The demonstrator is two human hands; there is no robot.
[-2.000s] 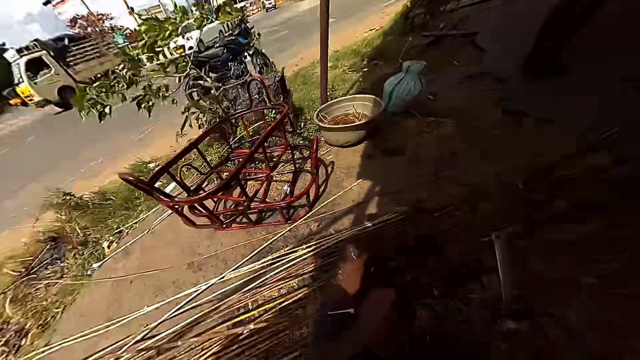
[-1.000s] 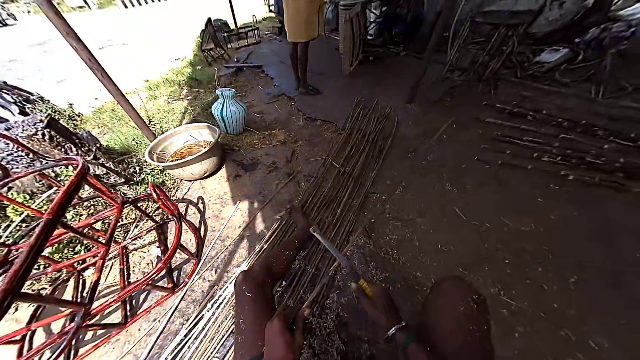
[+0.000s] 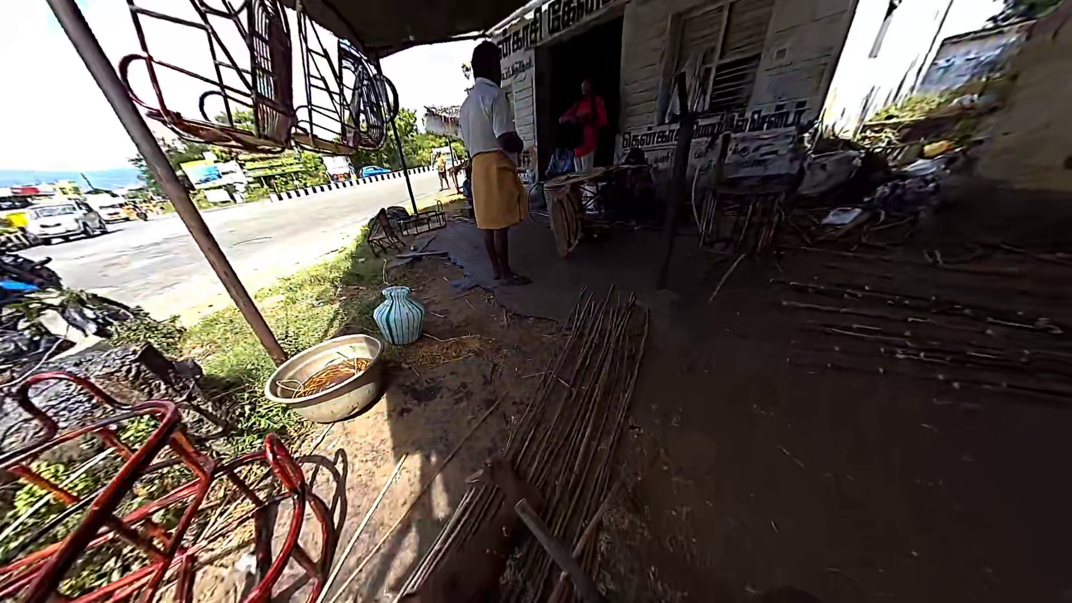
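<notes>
A knife with a long, dull metal blade (image 3: pixel 553 546) slants up from the bottom edge, its handle out of view. Beneath it a bundle of long thin canes (image 3: pixel 578 394) lies on the ground and runs away from me. A dark bare foot (image 3: pixel 507 481) of mine rests on the canes, with the shaded leg below it. Neither my left hand nor my right hand can be made out; the bottom edge is dark and cuts off the view. One short stick (image 3: pixel 590 528) stands out beside the blade.
Red bent-cane frames (image 3: pixel 159 494) stand at lower left. Beyond are a basin (image 3: pixel 335 402) with cane strips, a striped pot (image 3: pixel 399 316) and a slanting pole (image 3: pixel 167 180). A person (image 3: pixel 494 159) stands ahead; another (image 3: pixel 586 121) is at the doorway. More canes (image 3: pixel 921 327) lie at right. Furniture frames hang overhead.
The view has tilted up, bringing in the building and hanging frames. One second ago both hands showed low down, the right one on the knife's yellow handle; now neither shows.
</notes>
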